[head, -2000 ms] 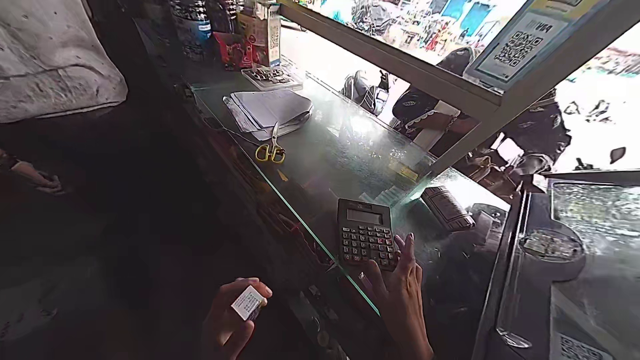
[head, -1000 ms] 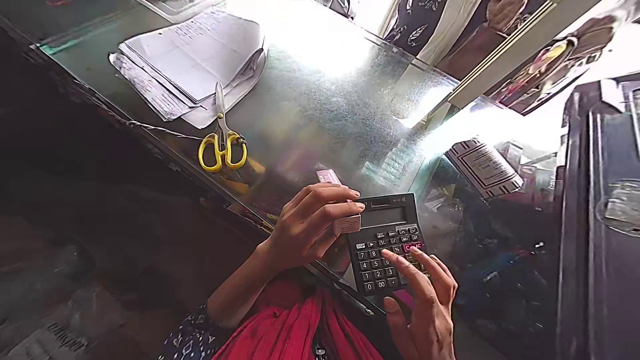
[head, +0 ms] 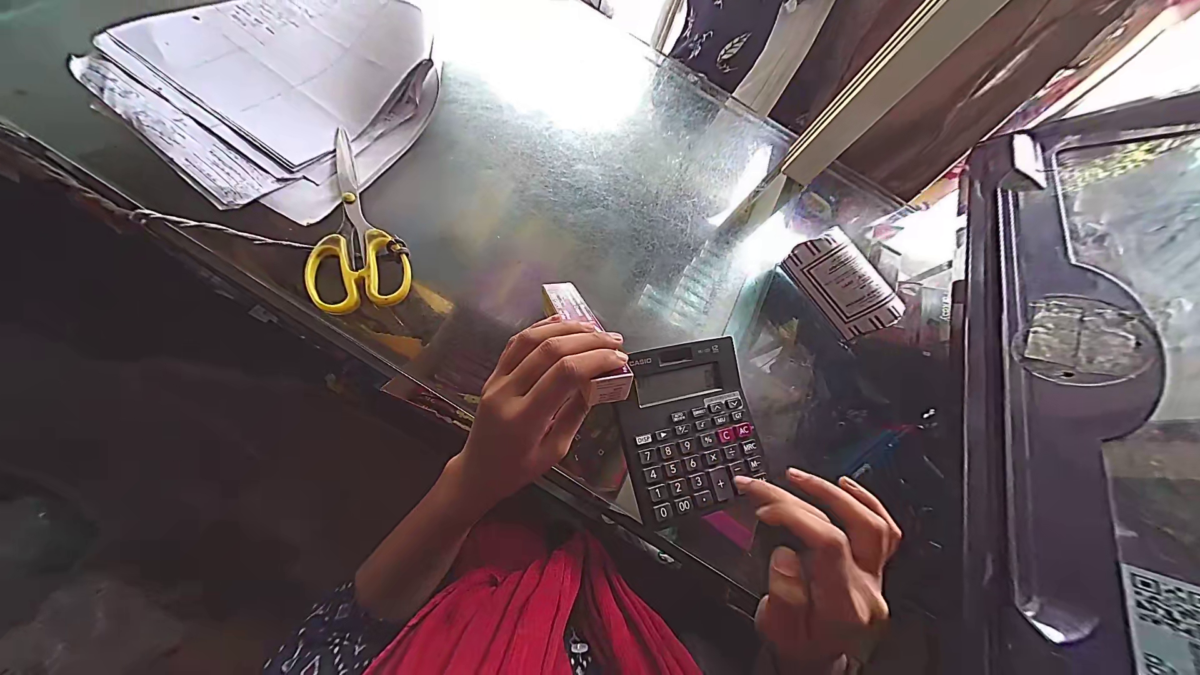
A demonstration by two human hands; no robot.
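Note:
My left hand [head: 539,403] grips a small pink-and-white cardboard box [head: 611,384] beside the upper left corner of a black Casio calculator [head: 694,431]. The calculator lies on the glass counter near its front edge, keys facing up. Over its lower right keys is my right hand [head: 830,558], fingers spread and holding nothing, its index fingertip at the keys near the plus key. Whether that fingertip presses a key cannot be told. Yellow-handled scissors [head: 356,253] rest to the left, their blades partly over a stack of papers [head: 272,75].
The glass counter [head: 525,197] runs diagonally, with strong glare at its far side. A striped, printed packet [head: 842,283] lies right of the calculator. A dark-framed panel [head: 1003,394] stands at the right. A person in patterned dark clothing [head: 722,37] is beyond the counter.
The view has swung down closer to the counter since two seconds ago. My right index fingertip has moved from the calculator's upper keys to its lower right keys. My left hand still holds the box.

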